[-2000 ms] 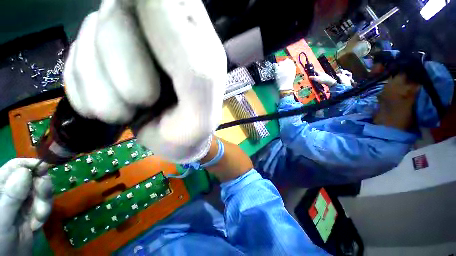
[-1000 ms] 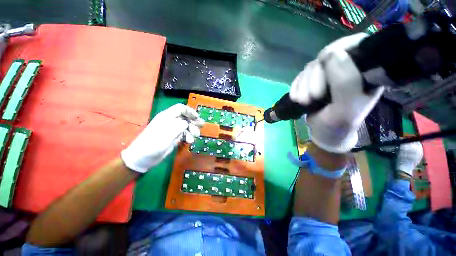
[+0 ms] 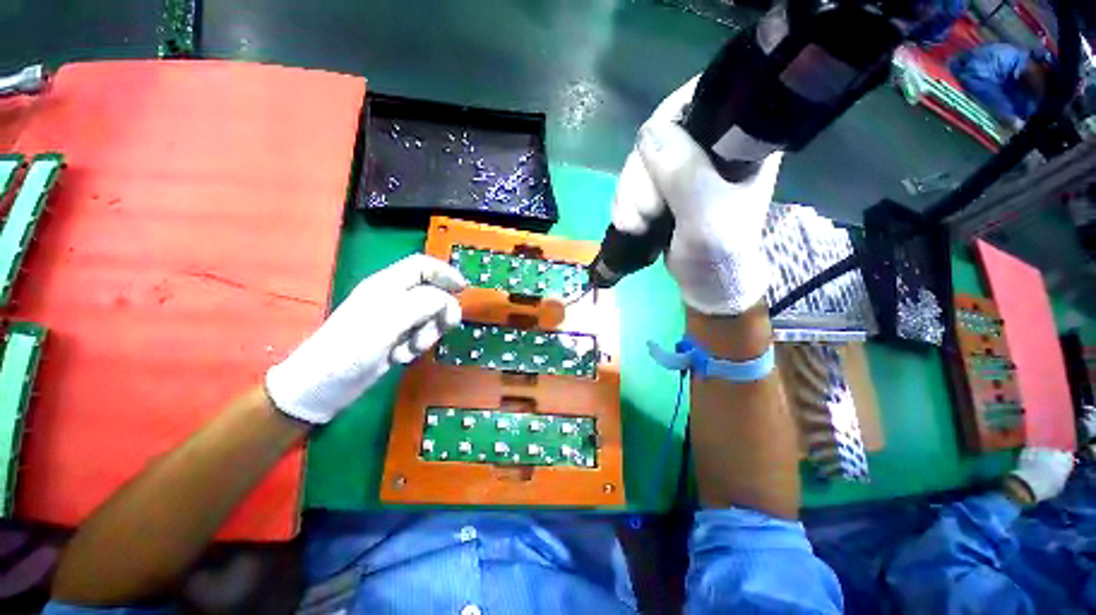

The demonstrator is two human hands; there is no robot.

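My right hand, white-gloved with a light blue wrist strap, is closed around a thick black electric screwdriver. Its thin bit points down-left at the right end of the top green circuit board; whether it touches a screw is too small to tell. The orange fixture holds this board, a middle circuit board and a lower circuit board. My left hand, white-gloved, hovers at the fixture's upper left, thumb and fingertips close together; whether it holds a screw cannot be told.
A black screw tray lies beyond the fixture. A red mat with pale green bars is at left. Silvery metal strips, a second parts tray and another orange fixture are at right, near a coworker's gloved hand.
The view has shifted slightly. My right hand and the screwdriver have moved left, and the screwdriver stands steeper, its bit still near the top board's right end. My left hand remains by the fixture's upper left.
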